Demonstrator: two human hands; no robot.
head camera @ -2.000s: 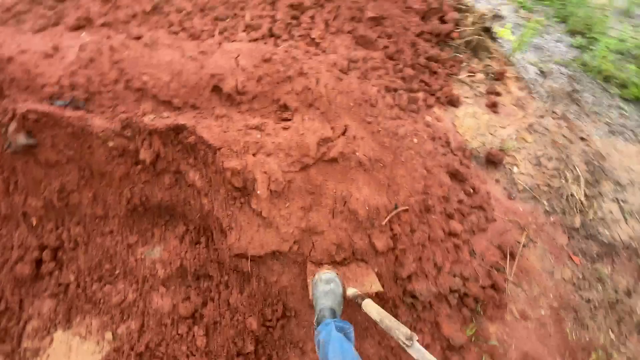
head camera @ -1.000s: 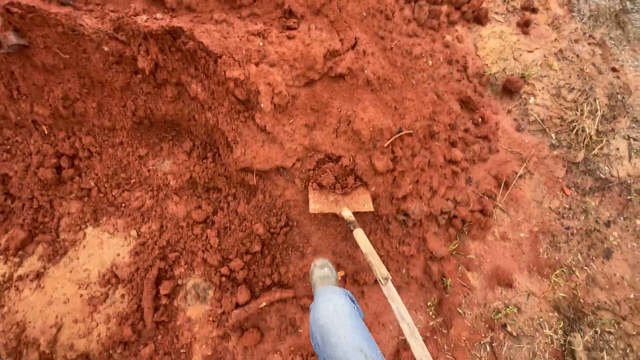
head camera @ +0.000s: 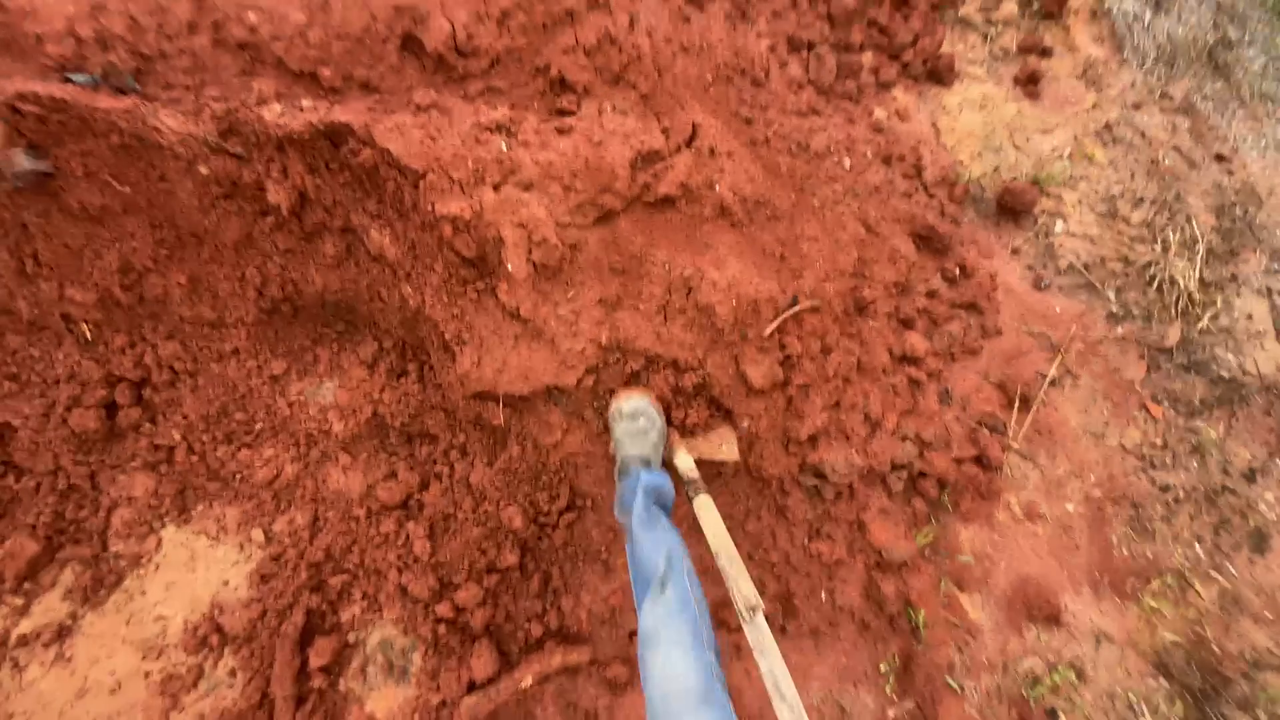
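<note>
A shovel's wooden handle point(head camera: 740, 590) rises from the bottom edge to its blade point(head camera: 712, 445), which lies against the red soil a little below the middle of the head view. My boot point(head camera: 637, 425), muddy and grey, is at the left part of the blade and hides it there. The leg in blue jeans point(head camera: 665, 590) runs down beside the handle. Neither my left hand nor my right hand shows; the handle's upper end is outside the frame.
A low bank of red earth point(head camera: 600, 240) stands beyond the blade. Loose clods point(head camera: 400, 490) cover the ground at left. A curved twig point(head camera: 790, 316) lies right of centre, and dry grass point(head camera: 1180, 270) grows at the right. A pale patch point(head camera: 140, 610) shows lower left.
The boot has moved forward from beside the lower handle to the shovel blade. Loose soil seen on the blade one second ago is now largely out of sight.
</note>
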